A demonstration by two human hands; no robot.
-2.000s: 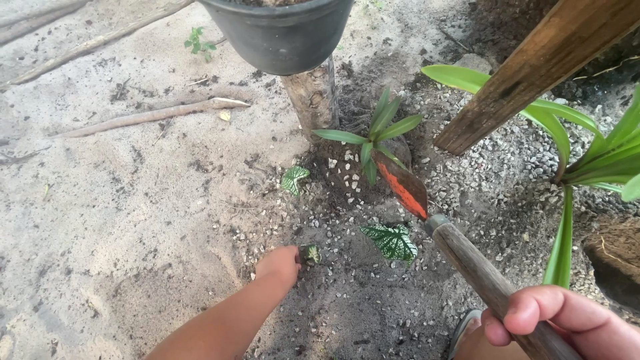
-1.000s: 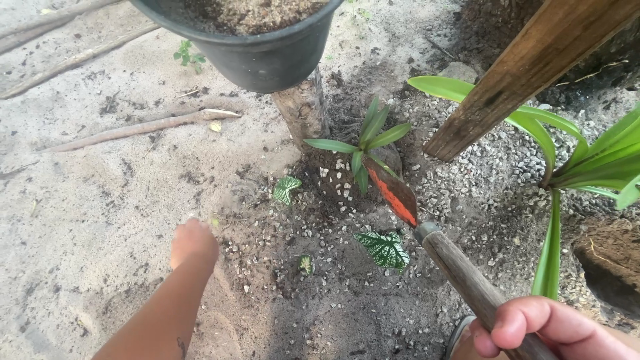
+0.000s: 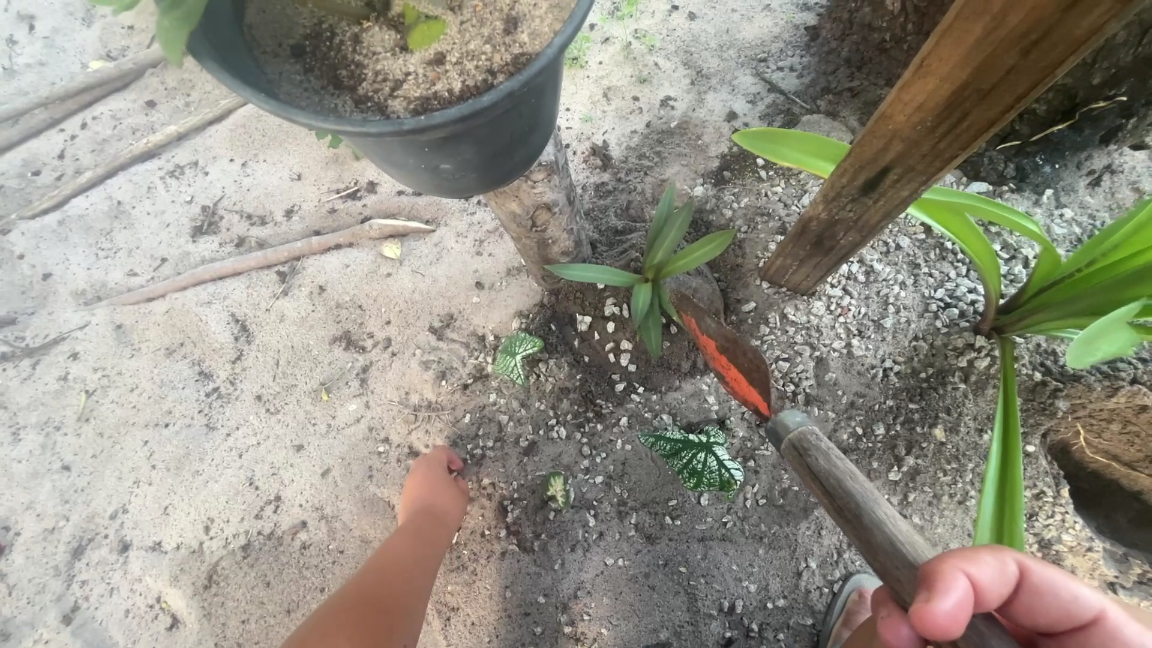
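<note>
My right hand (image 3: 999, 598) grips the wooden handle of a garden trowel (image 3: 733, 360) at the lower right; its blade, partly orange, points up and left toward a small green rosette plant (image 3: 657, 265). My left hand (image 3: 435, 490) is low over the sandy ground, fingers curled down; whether anything is between them cannot be seen. To its right a small variegated leaf (image 3: 557, 490) stands in the gravelly sand. A larger white-veined caladium leaf (image 3: 697, 461) lies below the trowel blade, and another caladium leaf (image 3: 517, 356) is above my left hand.
A dark plastic pot (image 3: 450, 148) of sandy soil stands over a short log (image 3: 543, 211) at the top. A wooden post (image 3: 936, 135) slants down at the upper right, beside a long-leaved plant (image 3: 1071, 288). Sticks (image 3: 270, 256) lie at the left. A sandaled foot (image 3: 850, 607) shows at the bottom.
My left hand was by the small variegated leaf, then moved away to the left; now it is lower and a little nearer that leaf again. My right hand still holds the trowel.
</note>
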